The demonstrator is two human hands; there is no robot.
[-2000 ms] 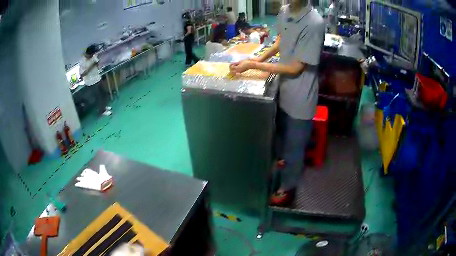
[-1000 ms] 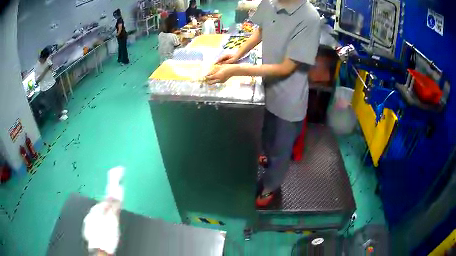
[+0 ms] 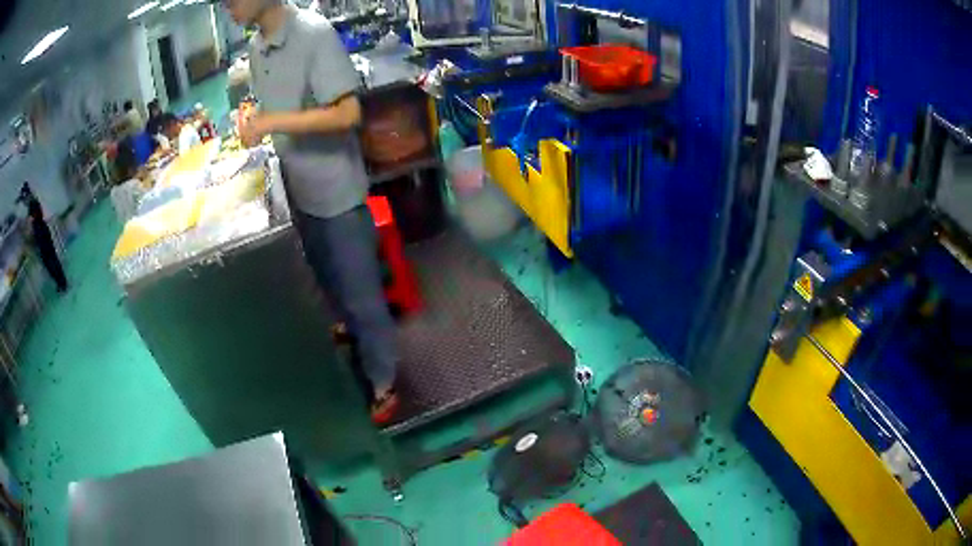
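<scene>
Neither of my hands is in the picture. Nearest in front of me is the bare corner of a grey metal-topped table, cut off by the bottom edge at lower left. A red stool top shows at the bottom edge, right of the table. What my hands hold, if anything, cannot be seen.
A person in a grey shirt stands on a checker-plate platform beside a tall workbench. Floor fans stand near the platform. Blue presses with yellow guards line the right side. A cable crosses the floor.
The view has swung to the right. The white gloved hand seen at lower left one second ago, and the strips, orange tool and glove seen earlier on the table, are out of the picture.
</scene>
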